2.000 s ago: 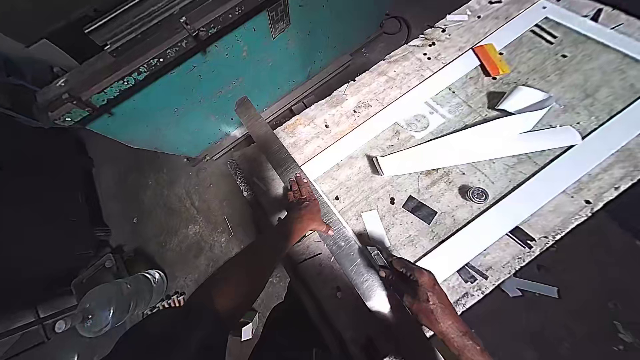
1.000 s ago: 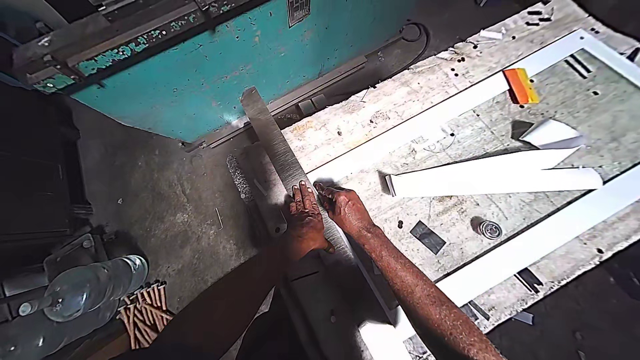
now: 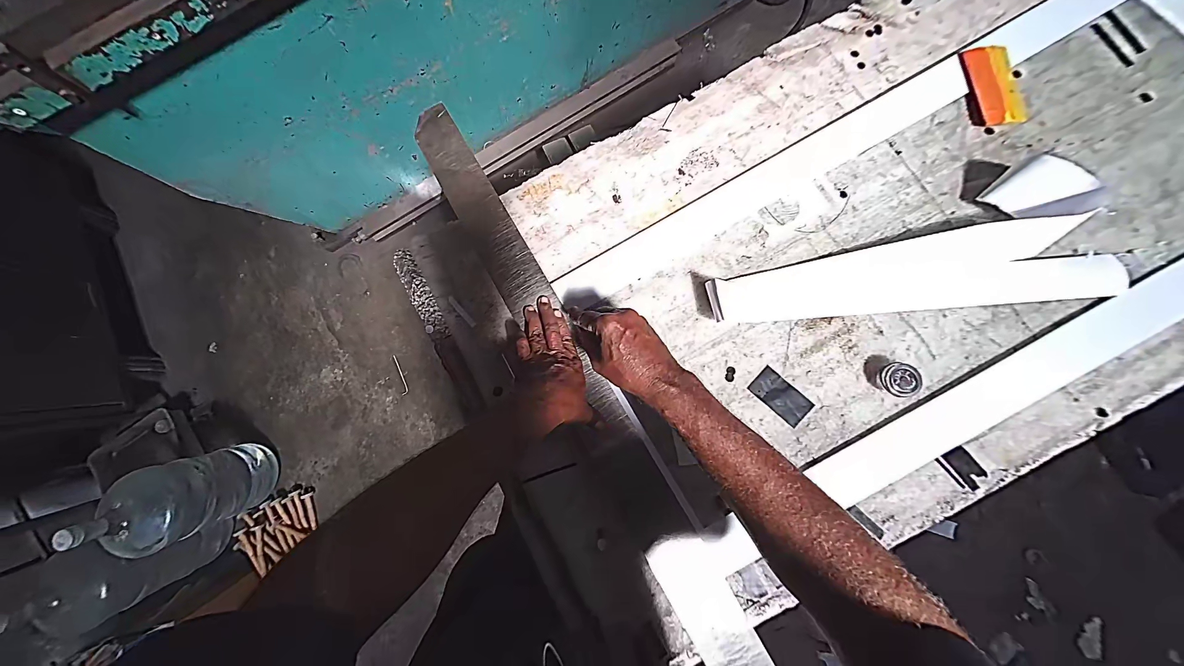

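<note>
A long metal straightedge (image 3: 490,222) lies across the near end of a white frame (image 3: 731,217) on the worktable. Pressed flat on the straightedge is my left hand (image 3: 552,375), fingers extended and close together. Just right of it, my right hand (image 3: 629,350) is closed around a small tool at the straightedge's edge; the tool is mostly hidden by the fingers. Curled white strips (image 3: 906,277) lie inside the frame, with an orange and yellow scraper (image 3: 994,85) on the frame's far bar.
A round metal piece (image 3: 899,378) and a dark rectangular chip (image 3: 780,396) rest on the worn tabletop (image 3: 638,171). A teal metal panel (image 3: 305,102) stands beyond the table. Large clear plastic bottles (image 3: 185,499) lie at lower left, beside a bundle of thin sticks (image 3: 277,527).
My right hand has moved from the near part of the straightedge up beside my left hand, still gripping the small tool. My left hand stays on the straightedge.
</note>
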